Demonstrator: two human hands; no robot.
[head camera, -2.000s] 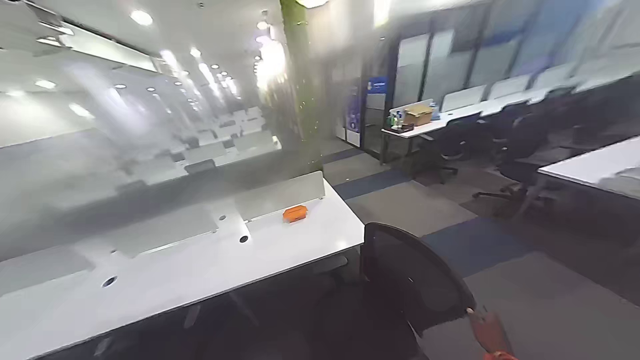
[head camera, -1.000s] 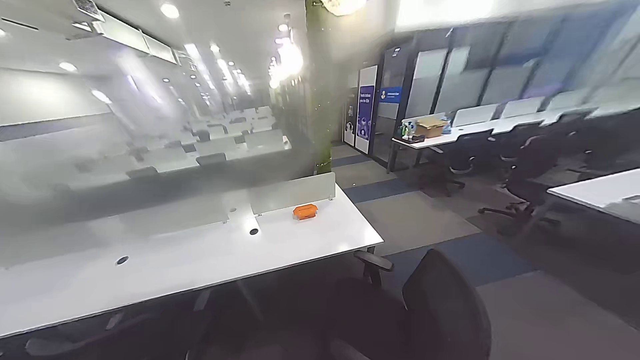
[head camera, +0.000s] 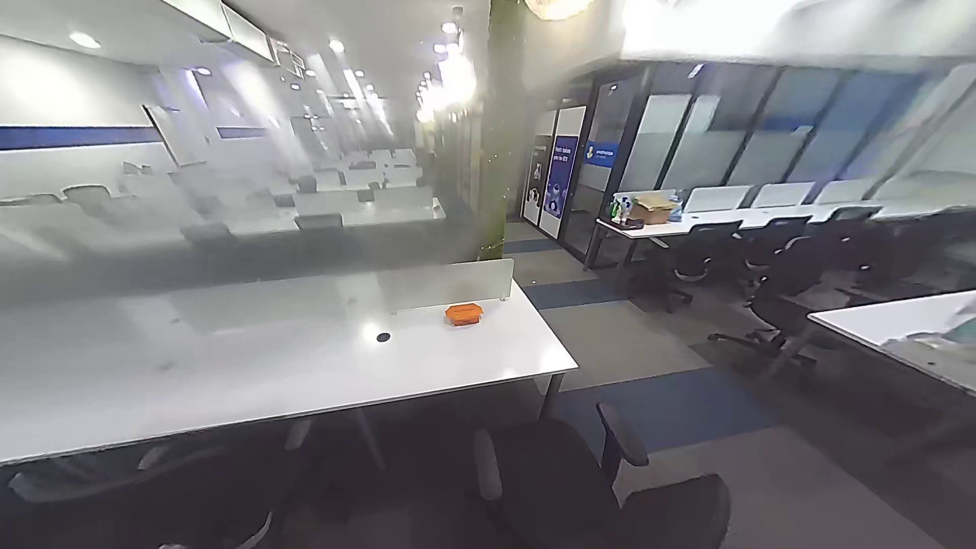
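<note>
Neither my left hand nor my right hand shows in the head view now. An orange box-like object (head camera: 463, 314) lies on a long white desk (head camera: 473, 358), close to a low frosted divider panel (head camera: 457, 285). A dark round cable hole (head camera: 383, 337) is in the desktop to the left of it. At the desk's near right corner stands a black office chair (head camera: 557, 473) with armrests, turned partly away from the desk. What either hand holds or touches is out of sight.
An open cardboard box (head camera: 653, 210) with bottles beside it stands on another white desk (head camera: 732, 219), lined with black chairs (head camera: 793, 278). A further desk (head camera: 900, 320) juts in at right. A green-covered pillar (head camera: 496, 137) rises behind the near desk. Much of the left is blurred.
A hand at the lower right two seconds ago is out of view now. The black chair has turned, its backrest now lower in view. The orange object stays on the desk. The view has shifted somewhat.
</note>
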